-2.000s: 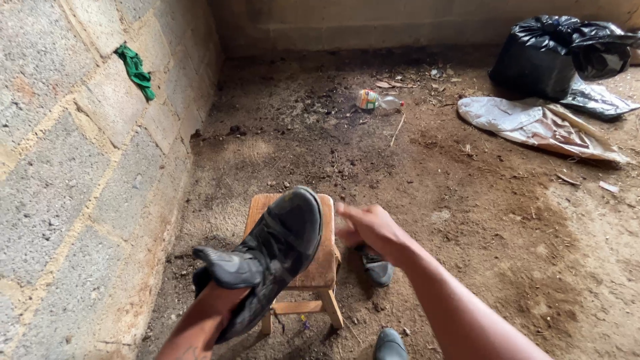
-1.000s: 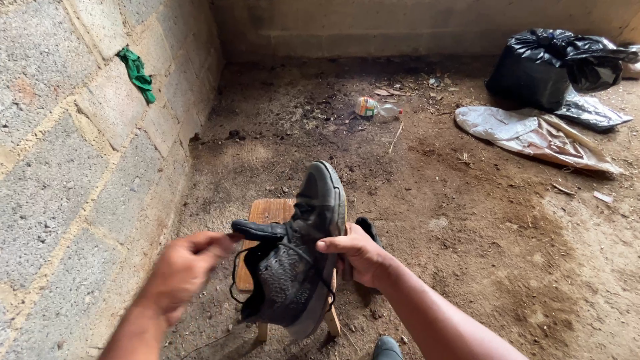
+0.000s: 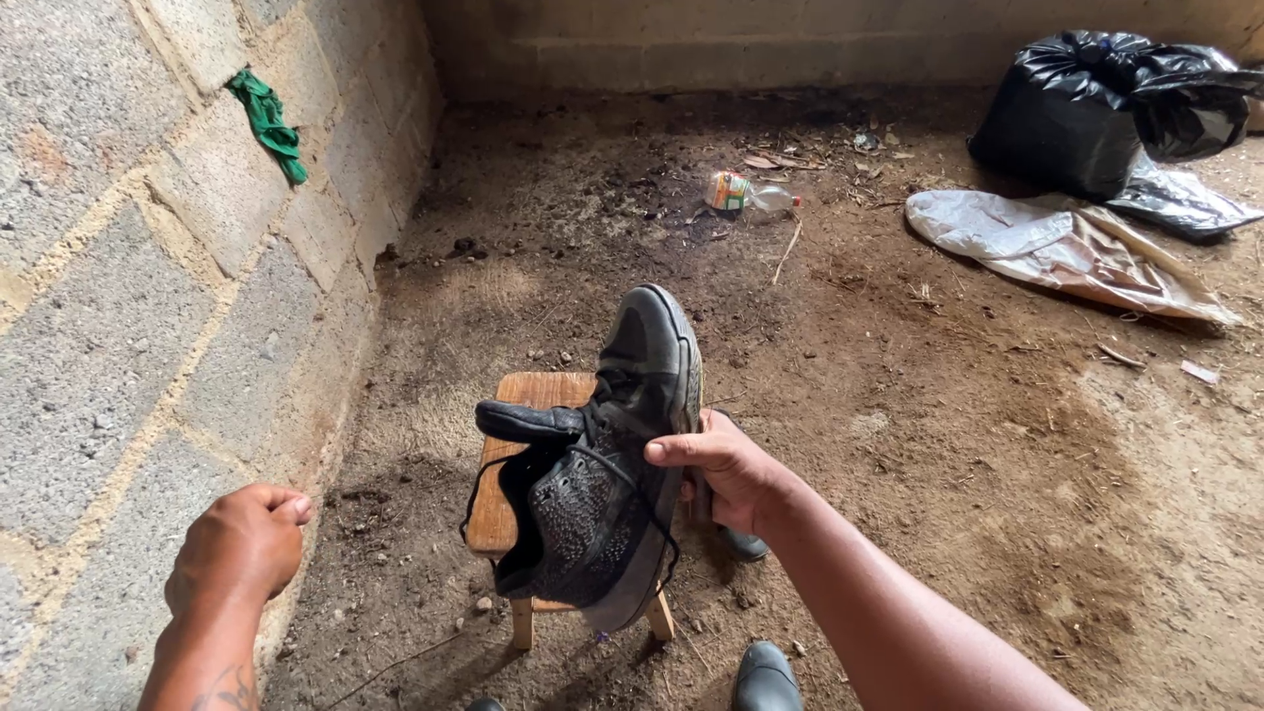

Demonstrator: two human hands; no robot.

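Observation:
My right hand (image 3: 726, 469) grips a black high-top sneaker (image 3: 602, 494) by its sole, thumb on the side and the other fingers behind it. The shoe is held toe up above a small wooden stool (image 3: 538, 390), its tongue folded out to the left and its dark laces hanging loose. Away to the left, beside the block wall, my left hand (image 3: 242, 538) is closed with curled fingers, and nothing shows in it. Another dark shoe (image 3: 743, 543) is partly hidden behind my right hand, on the floor right of the stool.
A concrete block wall (image 3: 148, 326) with a green cloth (image 3: 269, 123) on it runs along the left. On the dirt floor lie a plastic bottle (image 3: 755, 194), a whitish sack (image 3: 1066, 252) and a black plastic bag (image 3: 1066, 128). A grey boot toe (image 3: 766, 679) shows at the bottom.
My left hand was inside the shoe's opening, then at its tongue, and is now apart to the left. My right hand has taken hold of the sole, and the shoe's opening has turned.

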